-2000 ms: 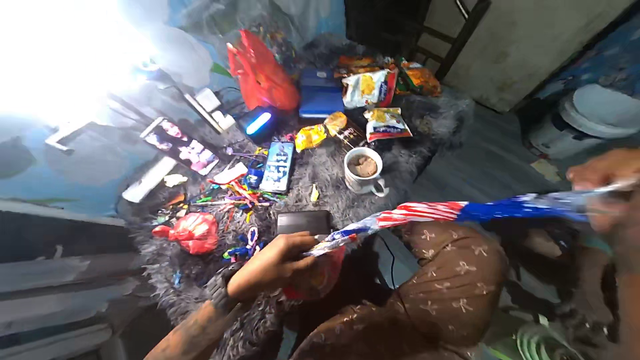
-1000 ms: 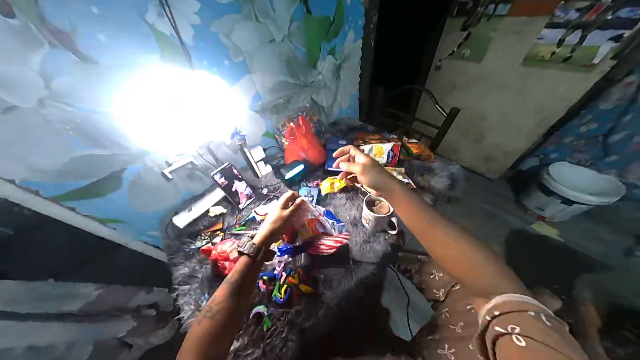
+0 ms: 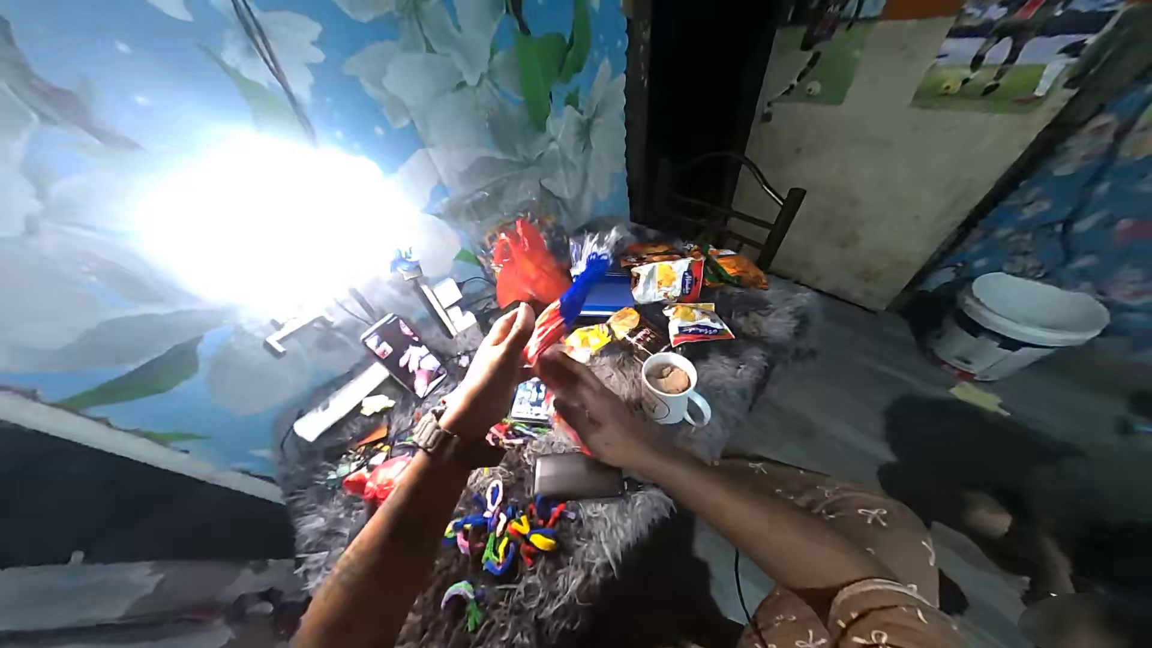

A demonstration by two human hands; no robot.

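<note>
Between my palms stands a twisted plastic wrapper in red, white and blue (image 3: 576,292), its clear end pointing up and away. My left hand (image 3: 493,373), with a watch at the wrist, presses on its lower part from the left. My right hand (image 3: 594,405) closes on the same part from the right. Below them a dark grey rectangular case (image 3: 578,476) lies on the grey furry cover (image 3: 612,531). Colourful knotted cords (image 3: 504,535) lie nearer to me. A white mug with brown contents (image 3: 670,382) stands right of my right hand.
A red plastic bag (image 3: 526,265), snack packets (image 3: 666,281) and a blue box (image 3: 607,295) sit at the back. On the left are a lit phone (image 3: 403,354) and a small red bag (image 3: 382,479). A white bucket (image 3: 1026,315) stands on the floor at right, a metal chair (image 3: 778,225) behind.
The wrapper, stretched sideways between my hands two seconds ago, now stands twisted between my palms. My hands, apart one second ago, have come together. The view has tilted up since the first frame.
</note>
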